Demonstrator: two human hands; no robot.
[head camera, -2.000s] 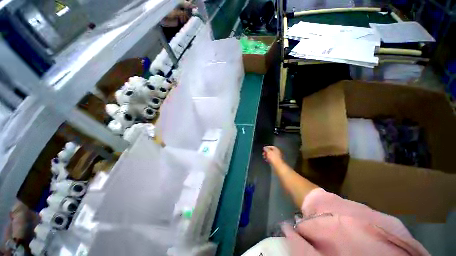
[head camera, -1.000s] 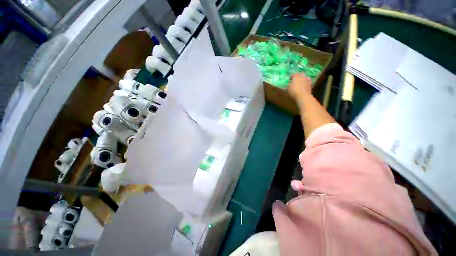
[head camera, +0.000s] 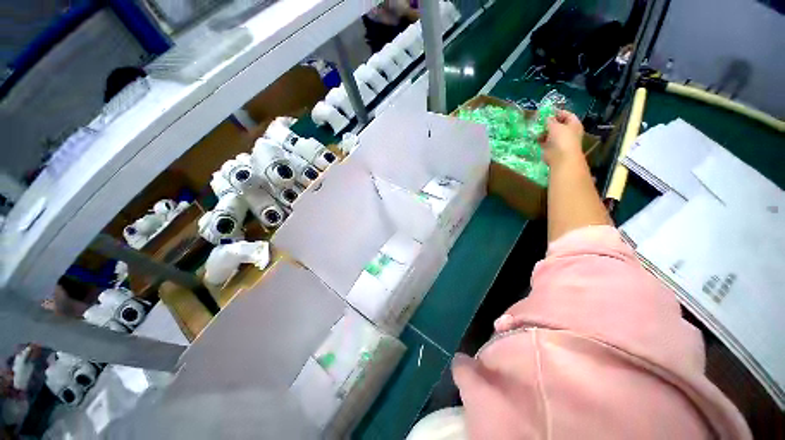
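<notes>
My right hand (head camera: 561, 135), bare with a pink sleeve, is over the open brown accessory carton (head camera: 522, 191) on the bench. Its fingers are closed on a clear accessory bag with green pieces (head camera: 546, 113), above the other bags in the carton. White packing boxes (head camera: 398, 296) stand in a row in front, lids standing open, with white leaflets and green pieces visible inside. My left hand is not in view.
Bare white bullet cameras (head camera: 279, 172) are grouped behind the lids. Bagged white items (head camera: 370, 77) line the far side. Flat white cartons (head camera: 697, 215) lie on a rack at right. A pale shelf (head camera: 198, 94) crosses the upper left.
My right hand moved from beside the bench into the accessory carton, then up and to its right side, where it has taken hold of a bag. The view has shifted.
</notes>
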